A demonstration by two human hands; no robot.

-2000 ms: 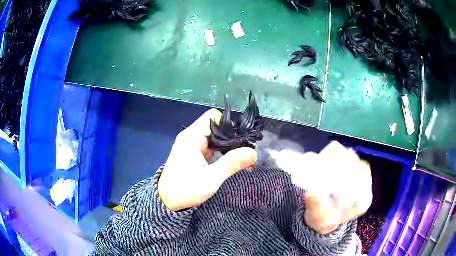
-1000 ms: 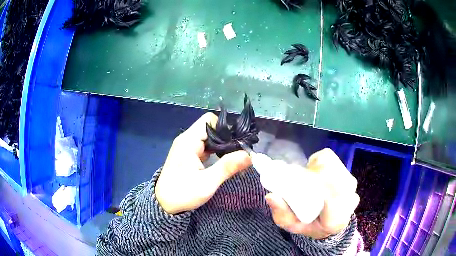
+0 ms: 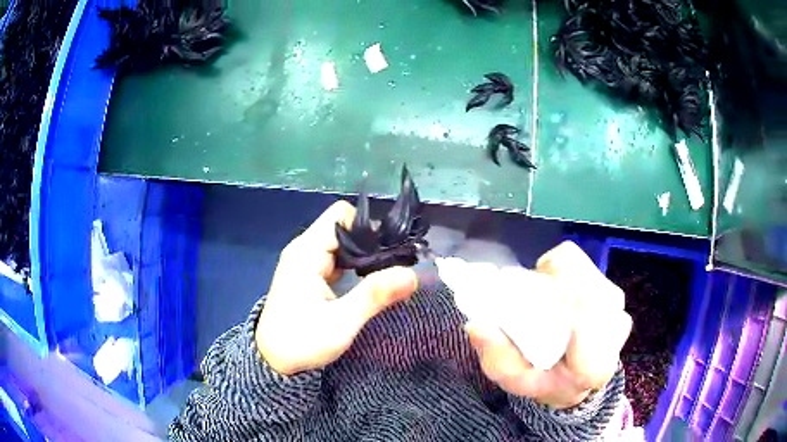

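My left hand (image 3: pixel 315 298) holds a glossy black spiky hair piece (image 3: pixel 384 237) between thumb and fingers, its points upward, above my lap near the table's front edge. My right hand (image 3: pixel 578 332) is shut on a white glue bottle (image 3: pixel 509 306). The bottle's narrow nozzle points left at the right end of the hair piece; whether it touches cannot be told. Two small curved hair sections lie on the green table, one (image 3: pixel 492 91) behind the other (image 3: pixel 511 145).
Black hair parts heap (image 3: pixel 634 52) lies at the back right, and joined pieces (image 3: pixel 168 34) at the back left. White scraps (image 3: pixel 375 58) and a white stick (image 3: pixel 689 175) lie on the green table (image 3: pixel 233 129). A blue bin (image 3: pixel 53 129) stands left; a lower crate (image 3: pixel 716 354) stands right.
The bottle came from a blurred position at the right to the hair piece. Since one second ago its tip has drawn slightly away from the piece's middle. The view has shifted slightly.
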